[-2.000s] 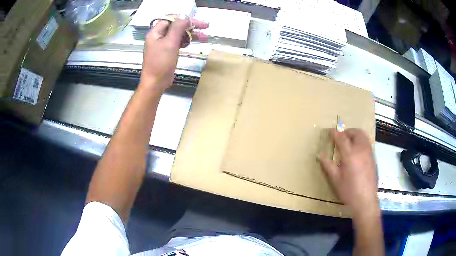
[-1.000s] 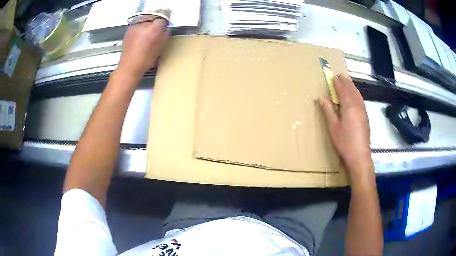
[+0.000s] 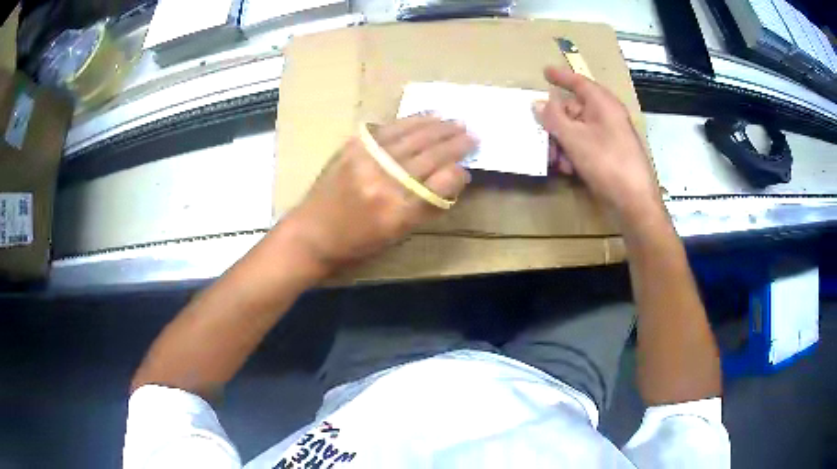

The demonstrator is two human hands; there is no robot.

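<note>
A white panel [image 3: 505, 124] lies on the brown cardboard [image 3: 321, 110]. My left hand [image 3: 390, 179] rests flat over the panel's left part, with a narrow pale-yellow tape ring [image 3: 404, 176] looped round its fingers. My right hand [image 3: 597, 133] holds the panel's right edge between thumb and fingers. The yellow cutter [image 3: 575, 60] lies on the cardboard just beyond my right hand. The panel's left part and the fingertips below its right edge are partly hidden.
White panel stacks [image 3: 193, 27] stand behind at left. Clear tape rolls [image 3: 92, 69] and a labelled carton [image 3: 27, 174] are at far left. A black ring [image 3: 753, 151] lies at right, below a black flat object [image 3: 675, 37]. A blue crate [image 3: 760, 321] is low at right.
My left hand has come from the rear stacks to the cardboard, where a white panel now lies. My right hand has let go of the cutter and taken the panel's edge. The view has shifted.
</note>
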